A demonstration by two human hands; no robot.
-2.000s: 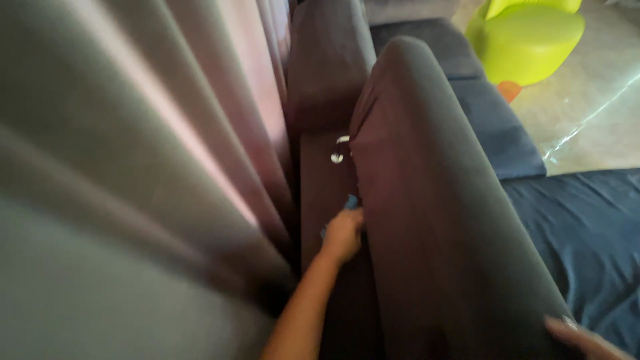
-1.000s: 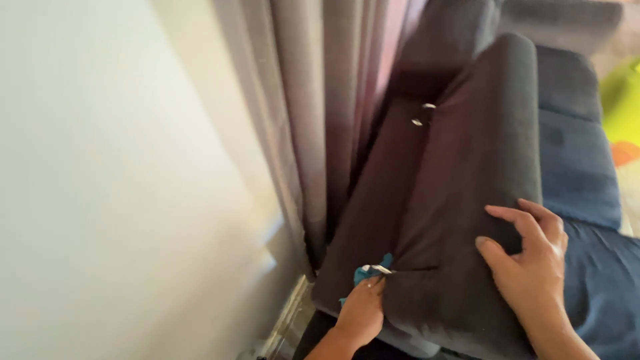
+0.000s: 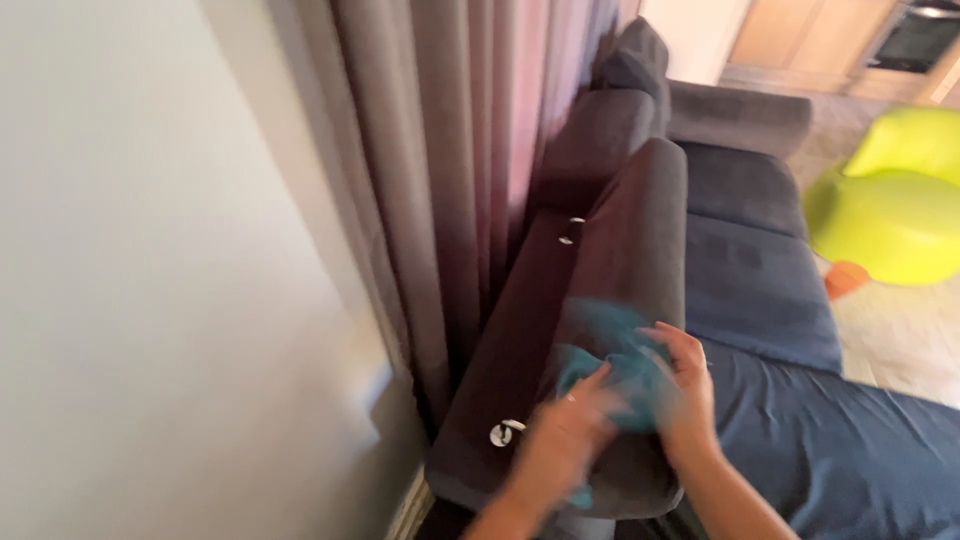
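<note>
A blurred teal cloth [image 3: 637, 382] is bunched between my two hands, over the near end of a dark sofa back cushion [image 3: 637, 225]. My left hand [image 3: 566, 439] grips its left part, and my right hand [image 3: 686, 390] has its fingers on the right side. Left of the cushion runs the sofa's back frame [image 3: 517, 322]. A round metal fitting [image 3: 501, 434] shows on it close to my left hand, with another metal fitting [image 3: 567, 240] farther along.
Grey-brown curtains [image 3: 420, 187] hang beside the sofa, next to a pale wall [image 3: 165, 300]. Blue seat cushions [image 3: 757, 285] and a dark blue cover [image 3: 832, 435] lie on the right. Beyond stands a lime-green chair [image 3: 892, 210].
The teal cloth, low by the near metal fitting a second ago, is now up over the cushion between both hands. My right hand has left the cushion top and come to the cloth.
</note>
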